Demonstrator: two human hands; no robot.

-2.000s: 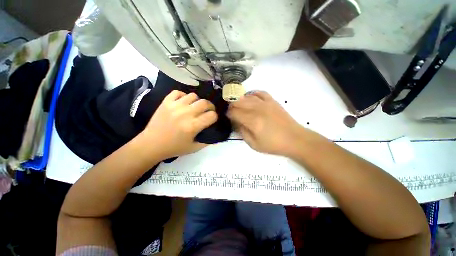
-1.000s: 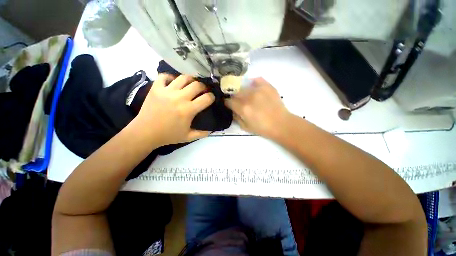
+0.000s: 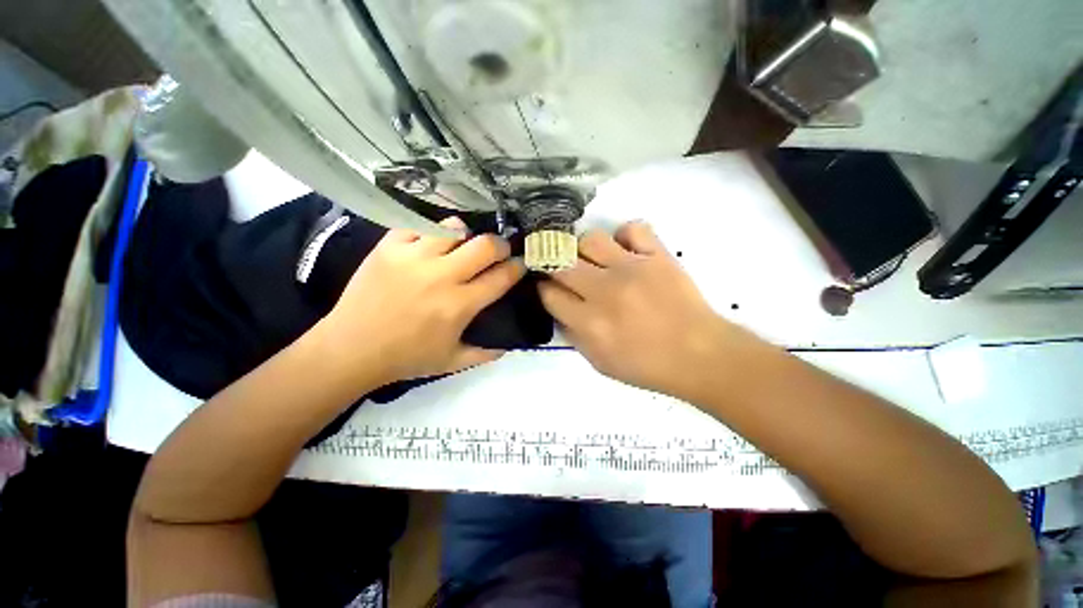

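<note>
The black cloth workpiece (image 3: 196, 303) lies bunched on the white table, left of and under the needle area. A small white label (image 3: 321, 246) shows on it. My left hand (image 3: 422, 297) presses on the cloth just left of the needle, fingers bent. My right hand (image 3: 629, 297) is at the cloth's right edge, its fingertips partly hidden behind the cream tension knob (image 3: 550, 249). The off-white sewing machine head (image 3: 629, 71) fills the top. The needle and presser foot are mostly hidden among the dark cloth and fingers.
A black phone or wallet (image 3: 849, 214) with a round charm (image 3: 836, 301) lies right of the needle. A black slotted arm (image 3: 998, 220) is at far right, a metal fitting (image 3: 817, 69) upper right. A ruler (image 3: 570, 451) runs along the front edge. A blue basket (image 3: 109, 321) holds cloth at left.
The view has shifted, so the machine head looks larger and the table lower. Both hands stay at the cloth beside the needle. Any movement of the cloth is too small to tell.
</note>
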